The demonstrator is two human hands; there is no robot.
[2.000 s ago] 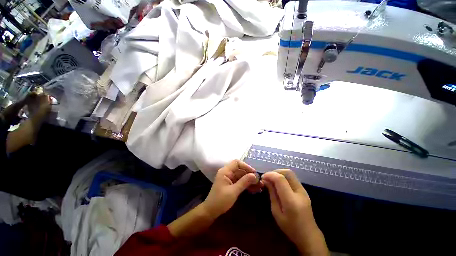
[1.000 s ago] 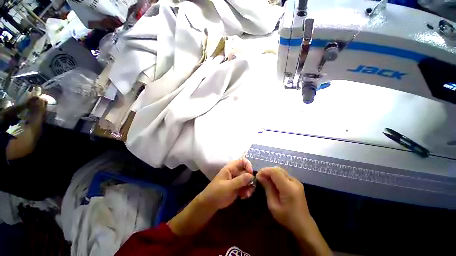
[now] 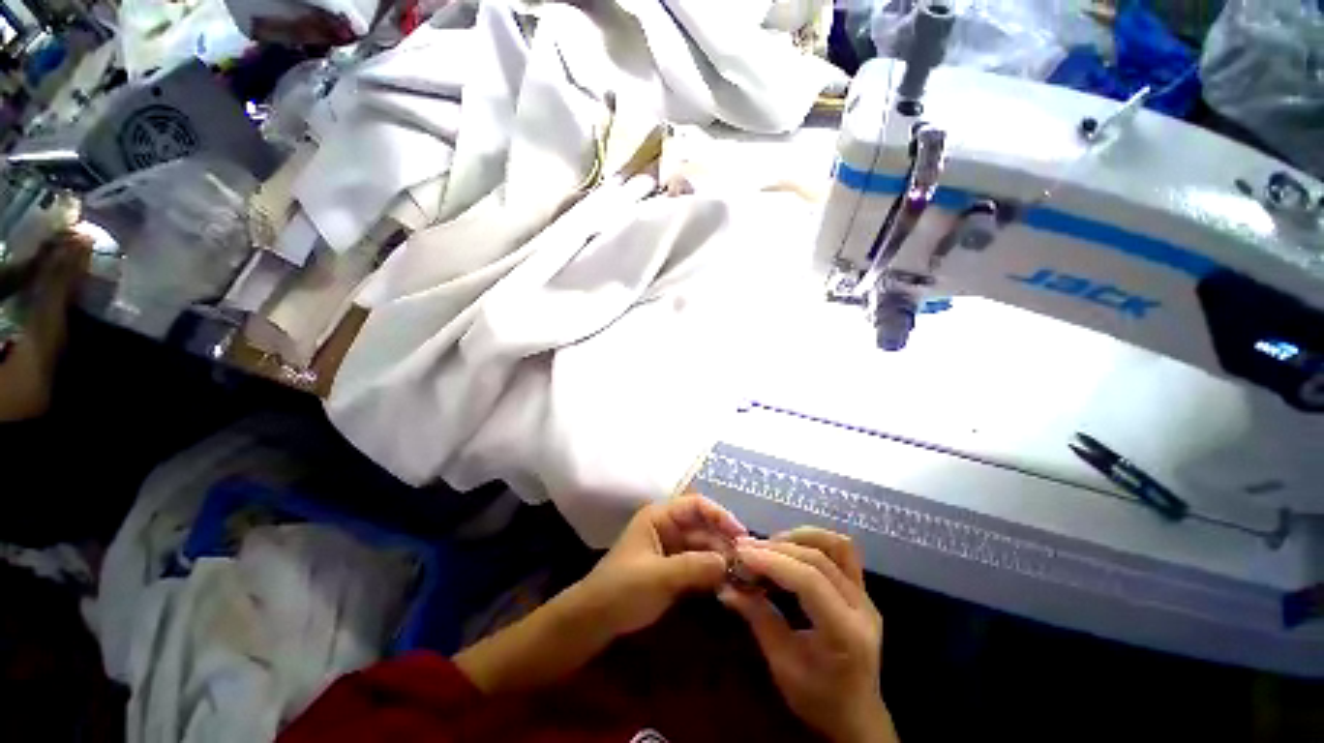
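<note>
My left hand (image 3: 654, 563) and my right hand (image 3: 816, 617) meet at the fingertips just off the front edge of the machine table. Between them they pinch a tiny dark, partly shiny item (image 3: 738, 571), perhaps a bobbin or its case; the fingers hide most of it. The white sewing machine (image 3: 1045, 232) with a blue stripe stands beyond my hands to the right. Its presser foot and needle area (image 3: 892, 322) has no hand at it. A heap of off-white cloth (image 3: 501, 327) lies left of the needle.
Black thread snips (image 3: 1127, 476) lie on the machine bed at the right, behind the printed ruler scale (image 3: 871, 511). A grey box with a round grille (image 3: 157, 134) and plastic bags are at the upper left. A blue bin (image 3: 430, 595) holds pale cloth below. Another person's arm (image 3: 32, 327) shows at the left edge.
The view has shifted, with machine and snips now lower and slightly left. My right fingers have closed in over the small item against my left fingertips.
</note>
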